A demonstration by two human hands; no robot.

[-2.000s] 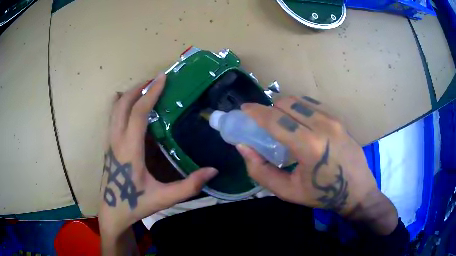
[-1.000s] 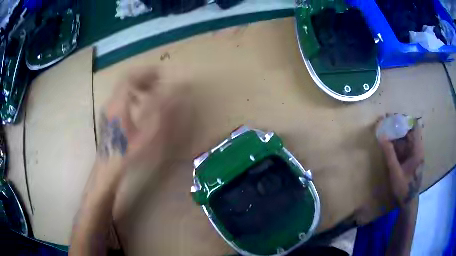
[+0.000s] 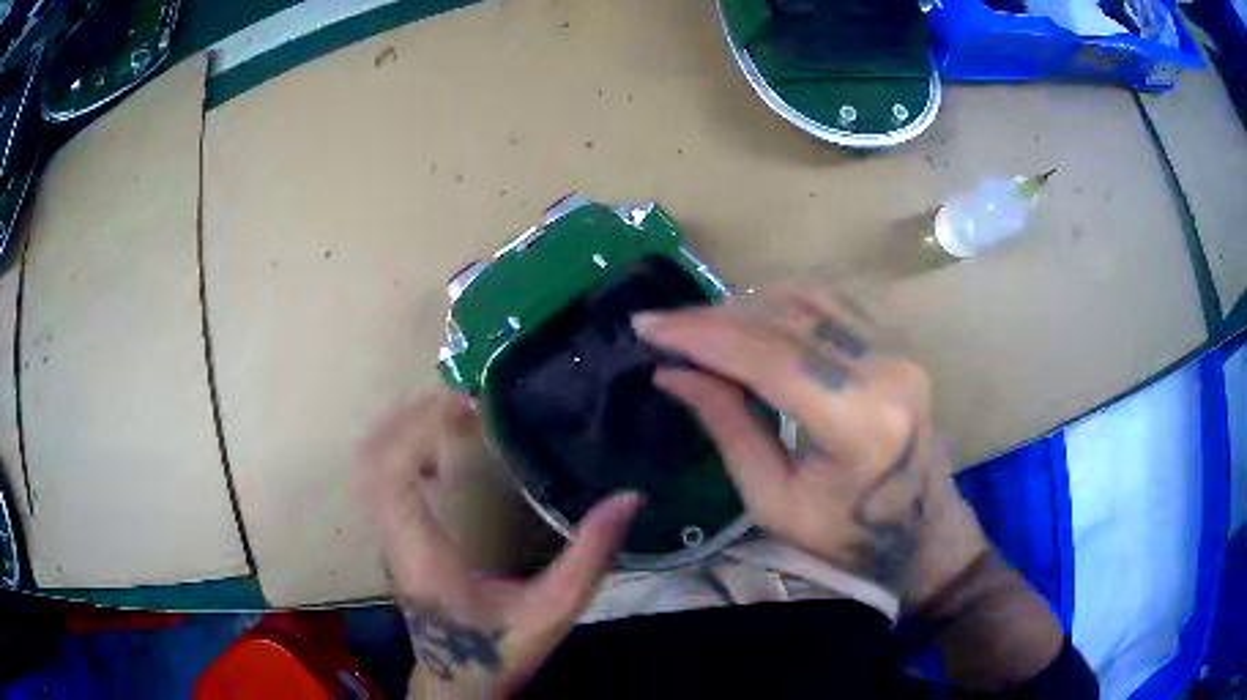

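The green car body shell point(image 3: 554, 260) lies on tan cardboard in front of me, squarer end away, its black interior insert point(image 3: 581, 397) showing in the cabin opening. My left hand point(image 3: 492, 547) is at the shell's left and near side, thumb over the near rim, fingers blurred and partly hidden beside it. My right hand point(image 3: 821, 424) is over the right side of the opening, thumb and fingertips close together above the black insert; I cannot tell whether they pinch anything. The glue bottle point(image 3: 982, 219) lies on the cardboard at the right, nozzle pointing away to the right.
Another green shell point(image 3: 834, 110) lies at the back, beside a blue crate point(image 3: 1053, 52) with white crumpled material. More green shells point(image 3: 110, 55) are at the far left. A red stool point(image 3: 280, 663) is below the bench at left. Blue crates with white liner point(image 3: 1135, 506) stand at lower right.
The glue bottle has left my right hand and lies on the cardboard. Both hands, which were away from the shell a second ago, are back at it.
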